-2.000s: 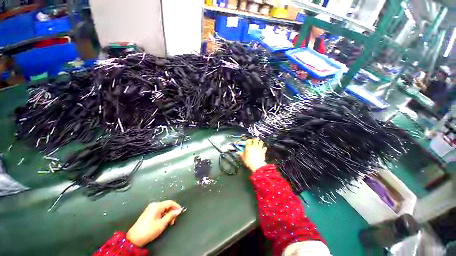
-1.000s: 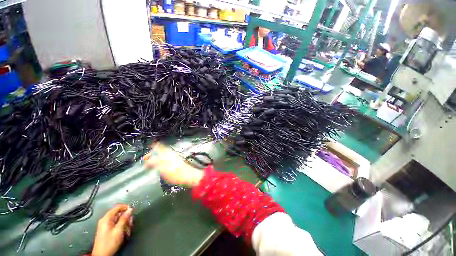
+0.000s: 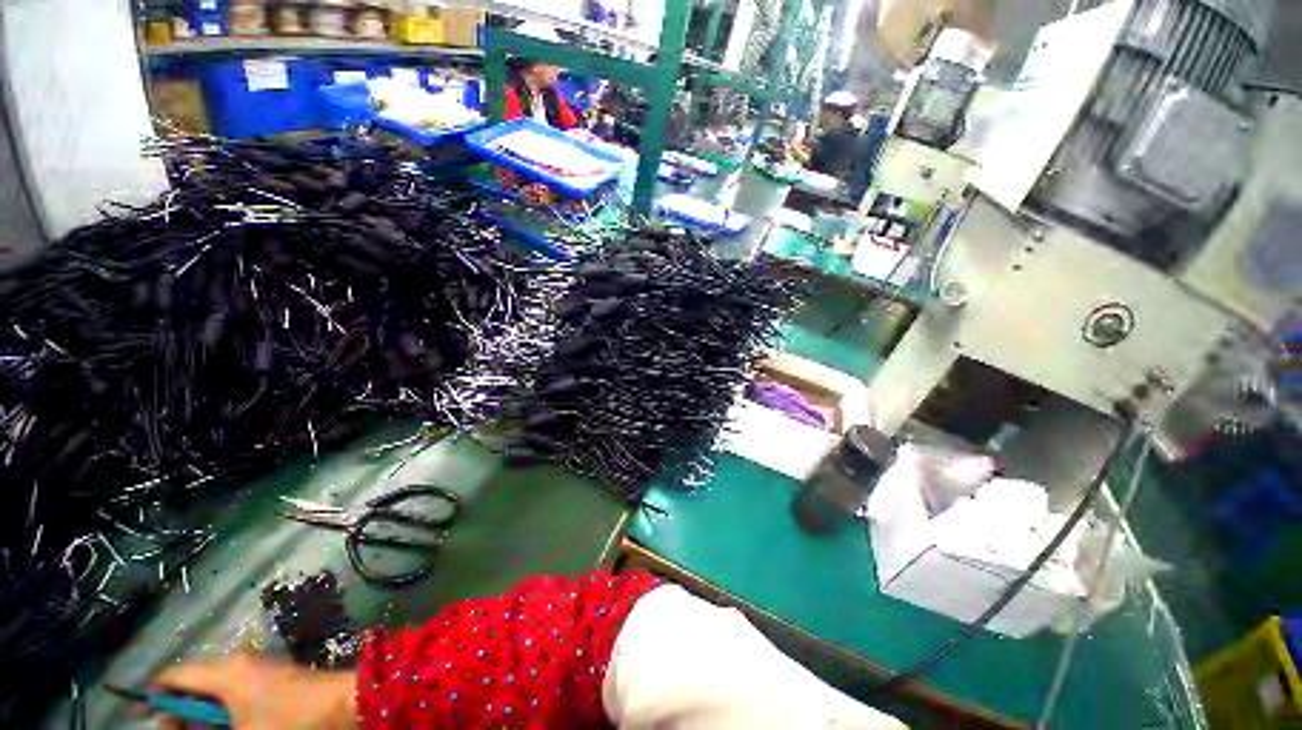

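My right hand (image 3: 257,695) is blurred at the lower left, closed around light-blue handled pliers or cutters (image 3: 186,706). My left hand is out of the picture. Scissors (image 3: 386,528) with black looped handles lie on the dark-green mat (image 3: 500,528), blades to the left. A small heap of tiny dark bits (image 3: 304,609) lies just above my right hand, with pale crumbs beside it. The large heap of black cables (image 3: 243,307) with pale ends fills the upper left.
The right-hand cable pile (image 3: 650,350) stands beyond the scissors. Blue trays (image 3: 550,154) are behind it. An open carton with purple contents (image 3: 800,407), a dark round object (image 3: 850,478), a white box (image 3: 971,549) and a pale machine (image 3: 1085,314) are at right. Two people are in the background.
The view has swung right, and my left hand has left the picture. My right hand has moved from beside the scissors toward the left, carrying the blue-handled tool.
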